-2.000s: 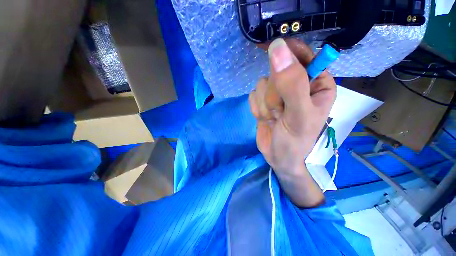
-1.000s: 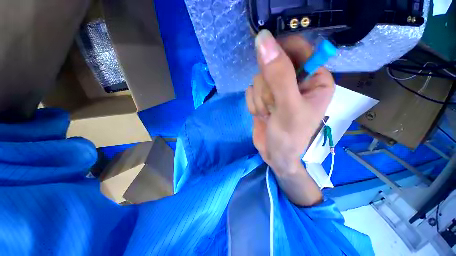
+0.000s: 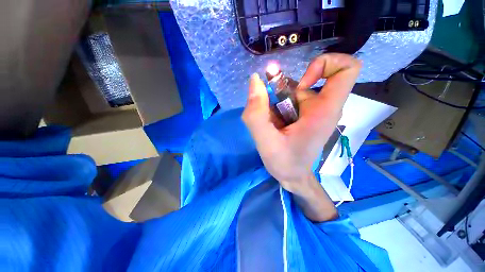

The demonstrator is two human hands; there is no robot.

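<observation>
My right hand (image 3: pixel 298 122) holds a small lighter (image 3: pixel 286 103) with a pale label and a bit of blue. A bright pinkish glow shows at its tip. My thumb is on the left, with bent fingers on the right. The tip is just below the black ribbed rear housing (image 3: pixel 319 26), apart from it. Paired brass rings (image 3: pixel 287 39) show at the housing's near edge, which lies on bubble wrap (image 3: pixel 212 58). A broad dark shape crosses the housing. My left hand is not in view; a blurred brown shape, perhaps my forearm, fills the upper left.
Open cardboard boxes (image 3: pixel 159 69) stand at left, one with silvery bubble wrap inside. At right are black cables (image 3: pixel 452 71), another brown box (image 3: pixel 420 119) and a metal frame (image 3: pixel 393 175). A green clip (image 3: pixel 345 146) with white cable lies on a white sheet (image 3: pixel 372 114).
My right hand has opened around the lighter, turning it from pointing up right to up left. Its tip now glows. The housing appears slightly lower and further left in view.
</observation>
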